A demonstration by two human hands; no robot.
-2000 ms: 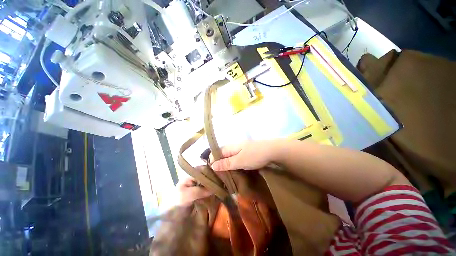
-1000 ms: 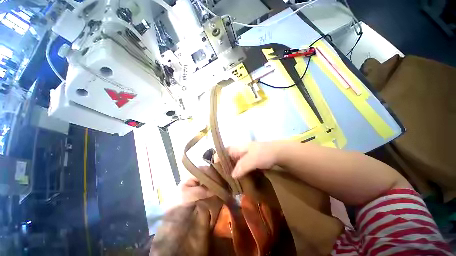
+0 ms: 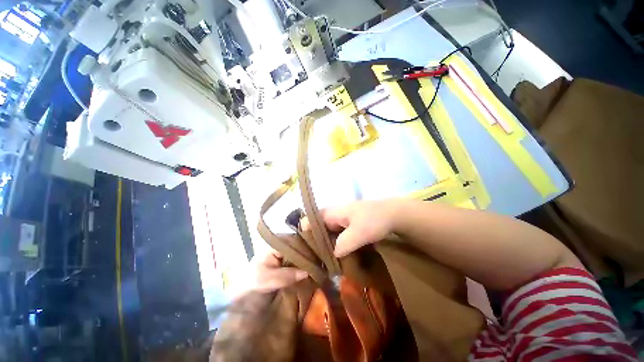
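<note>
A brown bag body (image 3: pixel 438 297) with an orange-brown inside lies at the front edge of the white board, open towards me. A long brown strap (image 3: pixel 305 162) loops from the bag up to the work clamp (image 3: pixel 328 74) under the machine head. My right hand (image 3: pixel 356 225) grips the bag's upper edge beside the strap, thumb on top and the other fingers partly hidden. My left hand (image 3: pixel 272 274) holds the bag's left edge, with fingers lying on the brown material near the strap's base; it is partly washed out by glare.
The white pattern sewing machine (image 3: pixel 152 120) stands at left. A yellow guide (image 3: pixel 339 99) is beside the clamp. A red-and-black tool (image 3: pixel 427 72) and black cable (image 3: pixel 402 121) lie on the taped board (image 3: pixel 498 173). Brown bag pieces (image 3: pixel 600 162) are at right.
My right hand has shifted right and slightly down along the bag edge. My left fingers have moved right onto the material near the strap's base. The strap's upright part leans less.
</note>
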